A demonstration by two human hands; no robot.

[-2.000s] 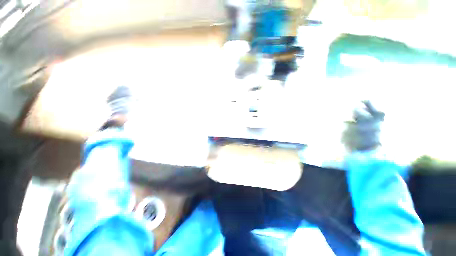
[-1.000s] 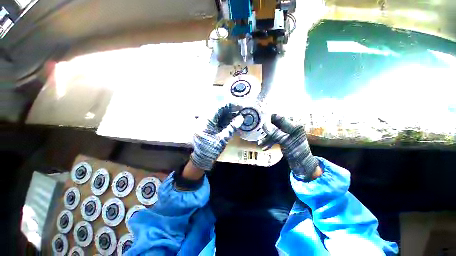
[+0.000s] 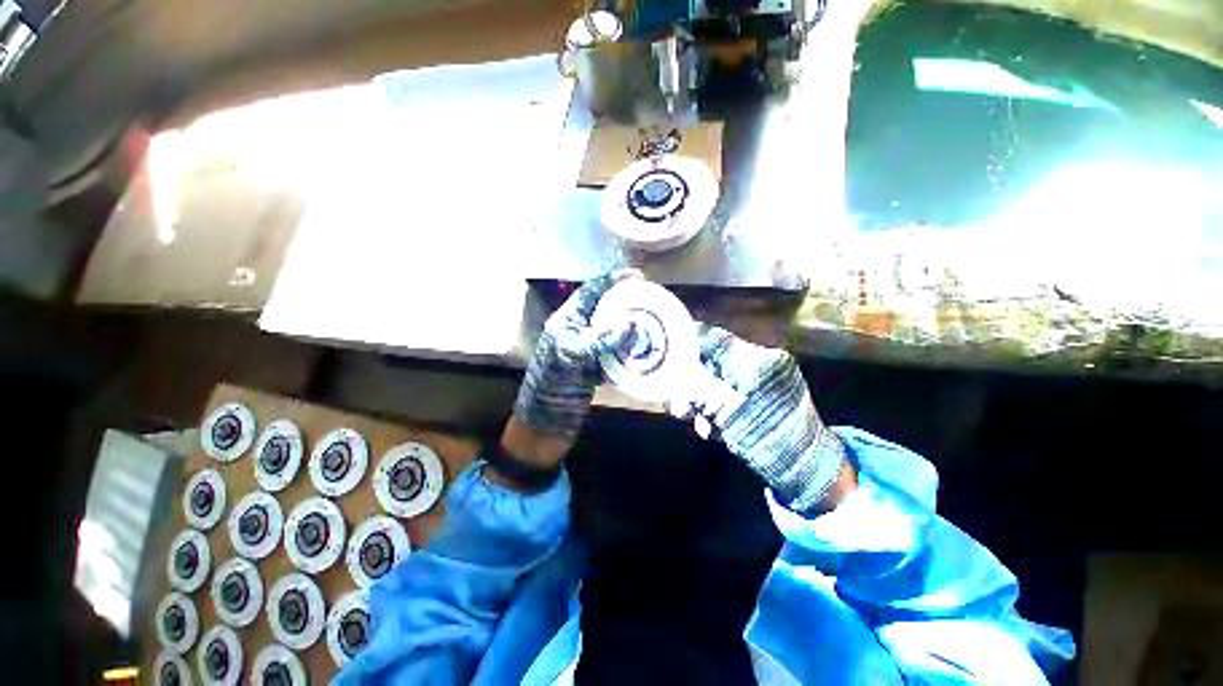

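Observation:
A white disc [image 3: 648,330] with a ringed centre is held between both hands, just in front of the machine table's front edge. My left hand [image 3: 571,351], in a grey-and-white striped knit glove, grips its left side. My right hand [image 3: 759,406], in the same kind of glove, grips its lower right rim. The fingertips are partly blurred by glare. A second white disc with a black ringed centre [image 3: 659,201] lies on the grey metal plate under the press head [image 3: 673,67], over the front of a small cardboard piece [image 3: 620,152].
Finished disc assemblies [image 3: 315,533] lie in rows on a brown cardboard sheet [image 3: 456,456] at lower left, beside a white tray [image 3: 121,529]. A white sheet [image 3: 402,255] lies left of the machine. A green mat [image 3: 925,148] is at right, partly lost in glare.
The held disc is now lower, over the cardboard pad, and tilted differently; its centre looks paler. The right hand now grips its rim instead of having fingers spread. The view has shifted slightly.

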